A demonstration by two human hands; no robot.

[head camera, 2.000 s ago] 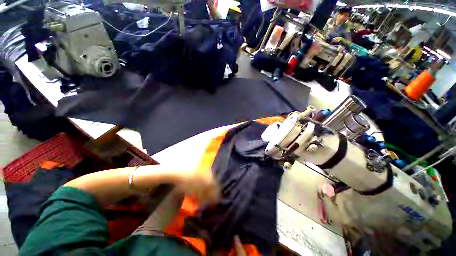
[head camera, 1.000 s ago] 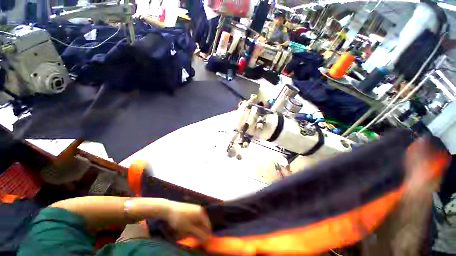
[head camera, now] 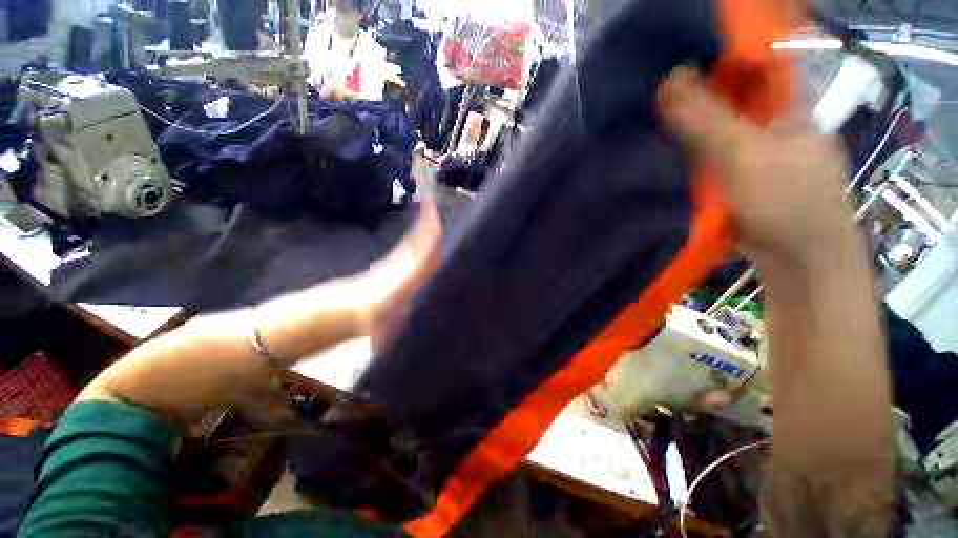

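Observation:
The navy fabric panel [head camera: 567,242] is held up in front of me, slanting from upper right to lower left and hiding much of the sewing machine. An orange strip [head camera: 588,368] runs along its right edge. My right hand [head camera: 756,173], blurred, grips the panel's upper part at the orange edge. My left hand [head camera: 404,263], also blurred, is upright with fingers extended beside the panel's left edge. It seems to touch the cloth with no grip showing. The sewing machine's cream body [head camera: 699,357] with blue JUKI lettering shows below my right hand.
Dark cloth [head camera: 294,247] lies flat on the table beyond my left arm, with a heap of navy cloth [head camera: 336,158] behind it. Another machine head [head camera: 100,147] stands at the left. A red crate [head camera: 40,389] is at the lower left. A person [head camera: 341,58] is at the back.
The panel has gone from bunched at the machine to stretched low across the front, and is now raised upright. My right hand has moved up; my left hand has risen and its fingers have straightened.

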